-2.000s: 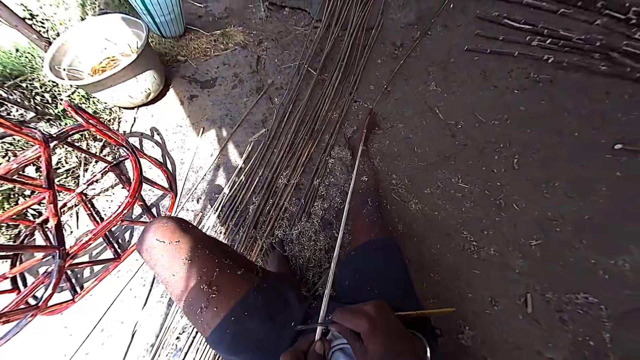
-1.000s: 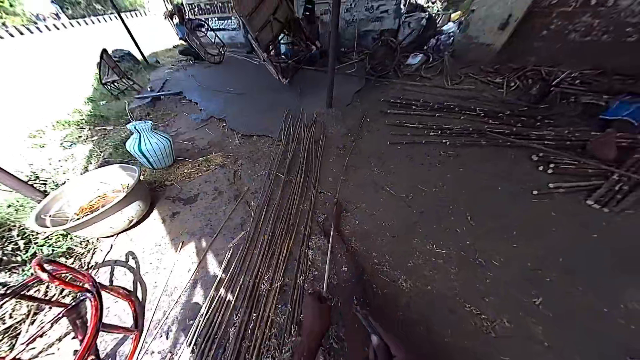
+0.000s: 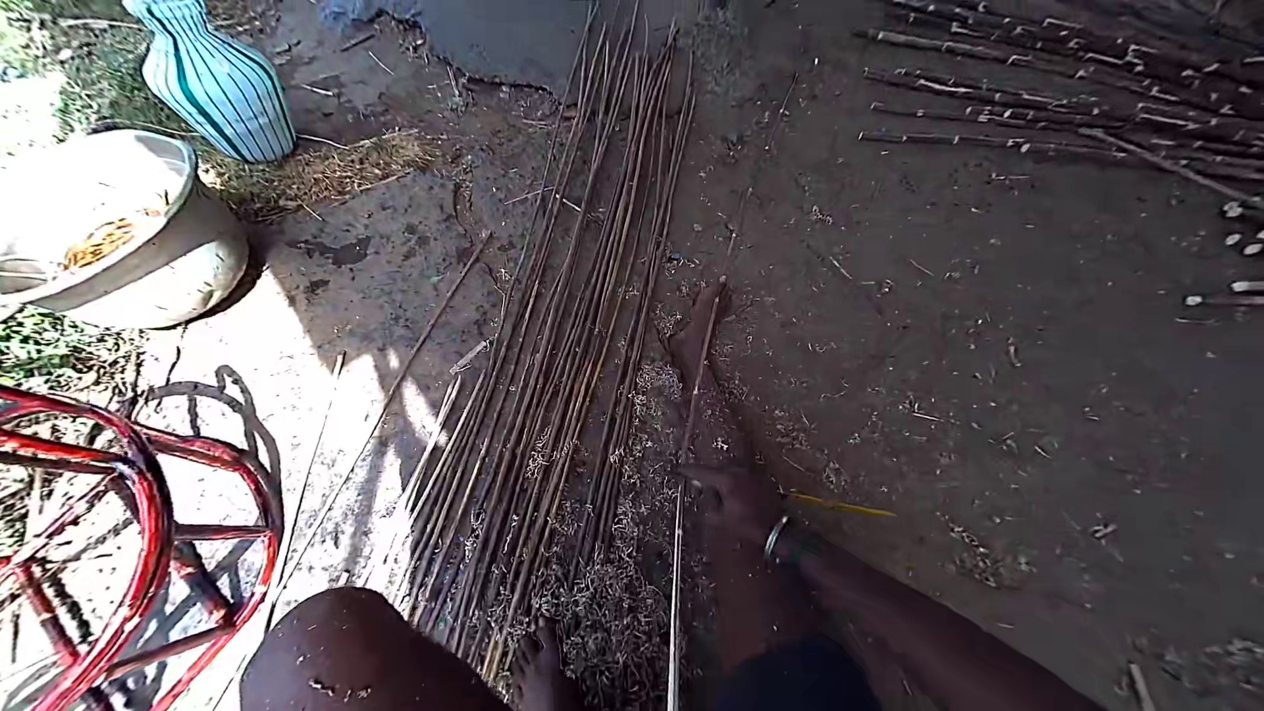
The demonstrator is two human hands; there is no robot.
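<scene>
My right hand [image 3: 729, 494], a metal bangle on its wrist, is closed around a long thin cane [image 3: 701, 365] between my legs. The cane runs up over my outstretched right foot [image 3: 703, 314] and down past the lower edge; its lower part looks paler. A thin yellow rod [image 3: 839, 506] sticks out to the right from behind that hand; whether the hand holds it cannot be told. My left hand is out of view. Left of the held cane, a bundle of long thin canes [image 3: 563, 365] lies on the ground.
Curly shavings [image 3: 612, 632] lie by my left foot [image 3: 541, 671]. A red cane frame [image 3: 148, 513] stands at left, below a whitish basin [image 3: 168, 267] and a striped pot [image 3: 222, 89]. Thicker sticks [image 3: 1027, 94] lie at upper right.
The view has tilted down since one second ago. My left hand, seen on the cane then, has left the view. My right hand, lower right then, is now on the cane.
</scene>
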